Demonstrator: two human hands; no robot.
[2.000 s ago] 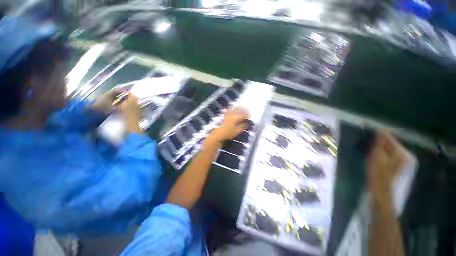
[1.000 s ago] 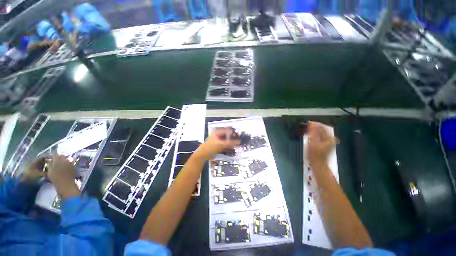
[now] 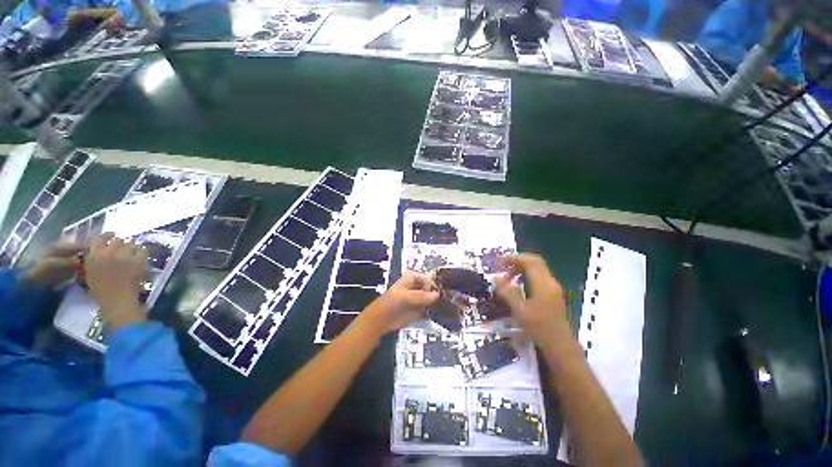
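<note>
My left hand (image 3: 409, 301) and my right hand (image 3: 534, 296) are close together over the middle of a clear blister tray (image 3: 399, 438). Both hold a dark circuit board (image 3: 463, 284) between their fingers. A black sticker cannot be told apart from the board at this blur. Other boards lie in the tray pockets, two of them in the front row (image 3: 436, 425). Left of the tray lies the working sticker sheet (image 3: 376, 205), white at its far end, with several black rectangles at its near end.
Overlapping spare sticker sheets (image 3: 278, 264) lie further left, beside a dark flat plate (image 3: 225, 239). A used liner (image 3: 618, 333) and a thin dark stick (image 3: 682, 319) lie at right. Another filled tray (image 3: 463, 128) is on the green belt. A neighbour's hands (image 3: 114, 269) work at left.
My right hand has moved left from the used liner to meet my left hand over the tray. The board is now raised between both hands. The camera view has shifted and steadied.
</note>
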